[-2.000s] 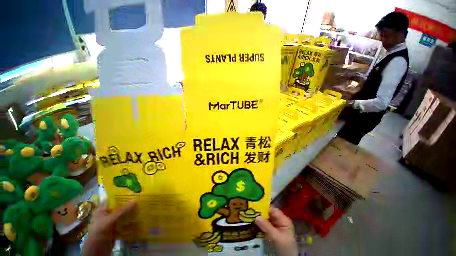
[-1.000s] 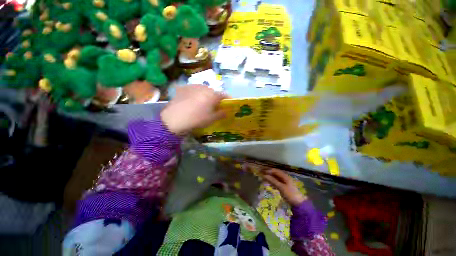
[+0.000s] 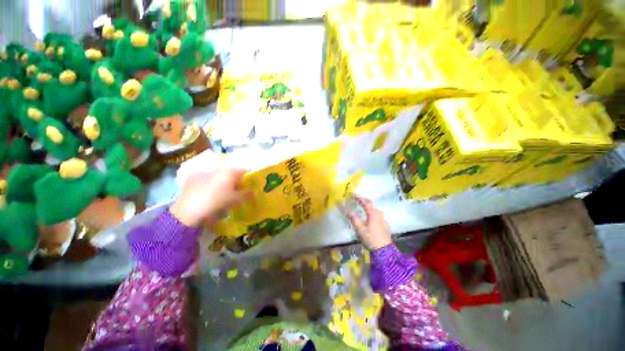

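Note:
A yellow gift box (image 3: pixel 288 192) lies on its side across the front edge of the pale table, its handle flaps pointing up and right. My left hand (image 3: pixel 209 195) grips its left, bottom end. My right hand (image 3: pixel 364 221) is at its lower right edge near the flaps, fingers bent and blurred; whether it touches the box is unclear. Yellow flat blanks (image 3: pixel 264 99) with white flaps lie behind it. Green plush toys (image 3: pixel 168 127) with yellow pieces and brown pots crowd the table on the left.
Finished yellow boxes (image 3: pixel 473 134) stand in rows on the right of the table (image 3: pixel 370 223). Below the edge are a red stool (image 3: pixel 462 264) and flattened brown cardboard (image 3: pixel 548 250). Yellow scraps (image 3: pixel 353 301) litter the floor.
The printed card, held up flat earlier, is now lowered to the table edge and lies on its side. My right hand has risen from below the table edge to the box.

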